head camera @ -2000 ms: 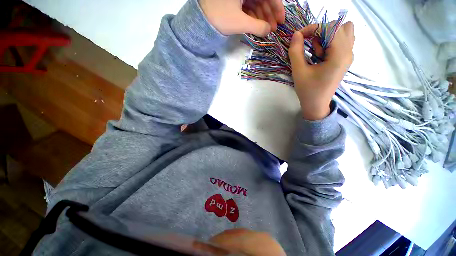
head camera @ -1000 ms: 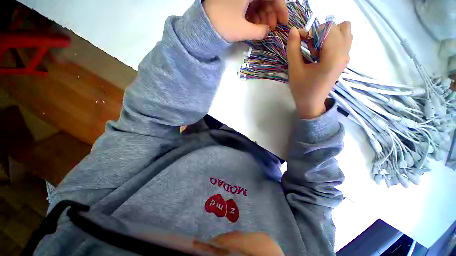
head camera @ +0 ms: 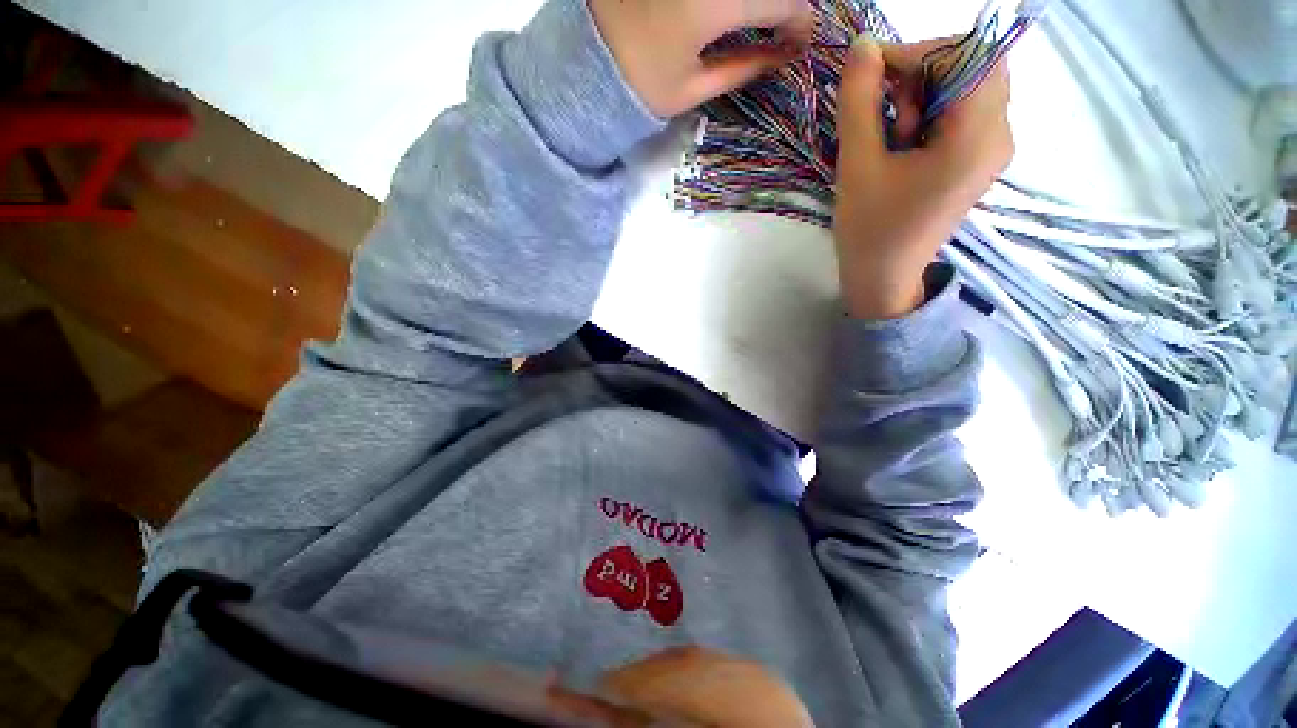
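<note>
A bundle of fine coloured wires (head camera: 761, 150) fans out on the white tabletop at the top centre. White-grey cables (head camera: 1045, 306) run from it to the lower right and end in pale moulded plugs (head camera: 1159, 441). My right hand (head camera: 925, 171) is around a small group of coloured wires, whose tips (head camera: 1003, 26) stick up past the fingers with small pale ends. My left hand (head camera: 718, 50) is at the top edge, partly cut off, with fingers curled over the wires near my right thumb. Its fingertips are blurred, so its grip cannot be told.
Clear plastic bags (head camera: 1237, 57) lie at the upper right. Another thin cable (head camera: 1138, 121) runs down to the plugs. A dark blue object (head camera: 1074, 668) is at the lower right. A red stool (head camera: 93, 135) stands on the brown floor at left.
My left hand has turned and come closer to my right thumb. The wire group in my right hand has shifted up and right and now fans past the fingers.
</note>
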